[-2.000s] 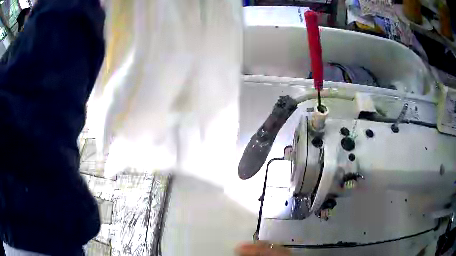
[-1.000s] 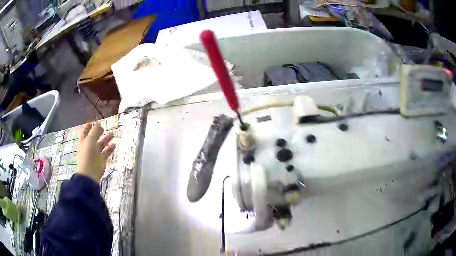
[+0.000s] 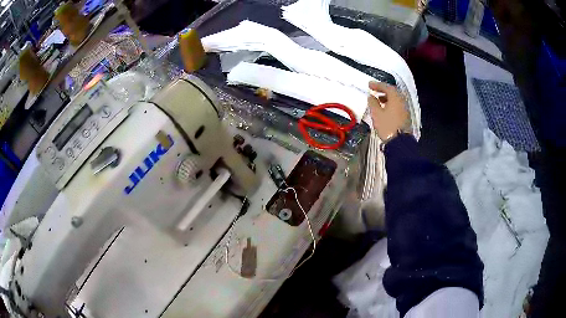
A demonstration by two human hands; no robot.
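Layered white curved cut pieces [image 3: 310,59] lie beyond the right end of the sewing machine, some hanging over the table's right edge. My right hand [image 3: 390,113] reaches in from the lower right in a dark sleeve. Its thumb and fingertips pinch the edge of a white cut piece on the stack; how many layers are between them cannot be told. Red-handled scissors [image 3: 326,126] lie just left of the hand, their blades hidden. My left hand is out of the picture.
The off-white JUKI machine [image 3: 143,155] fills the left, with a control panel [image 3: 77,127]. A dark recess [image 3: 304,186] and a loose thread are on the table. A yellow-orange thread cone [image 3: 192,49] stands behind. Crumpled white cloth [image 3: 496,217] lies low right.
The view has swung right, from the machine's left end to the stack. The large white cloth and my open left hand have left view. My right hand is now on the stack.
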